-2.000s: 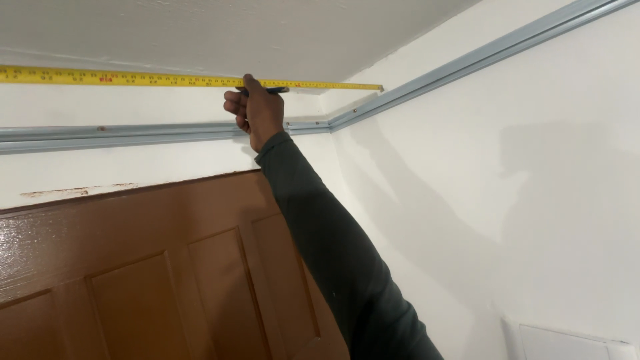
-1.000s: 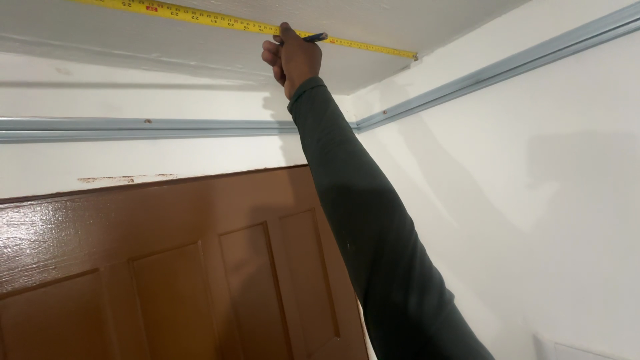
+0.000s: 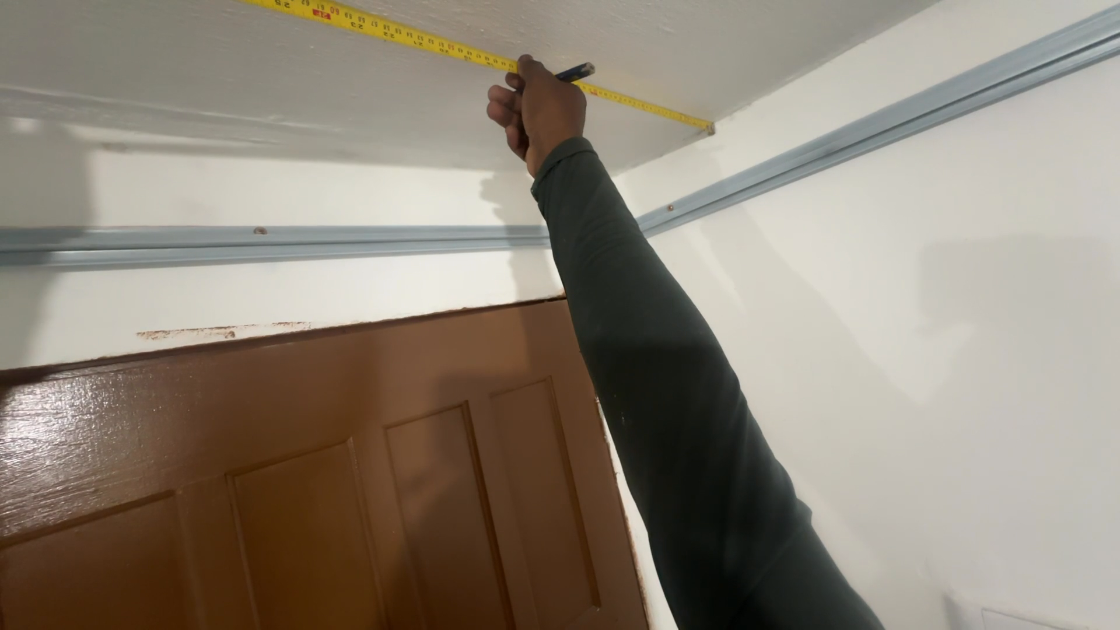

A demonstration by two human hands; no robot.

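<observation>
My right hand, in a dark green sleeve, is raised to the ceiling. Its fingers hold a dark pen or pencil, whose far end points right. The fingertips are at the lower edge of a yellow tape measure blade. The blade runs across under the ceiling from the upper left, passes behind my hand, and ends in a metal hook by the edge where the ceiling meets the right wall. The tape's case is out of view. My left hand is not in view.
Grey metal channels run along the back wall and the right wall, meeting at the corner behind my forearm. Below is a brown panelled door. The ceiling lies close above the channels. A white plate is at lower right.
My right hand and the tape blade have moved up from near the wall channels to the ceiling. The blade's hook end now sits higher above the channel. The pen or pencil stays in my hand.
</observation>
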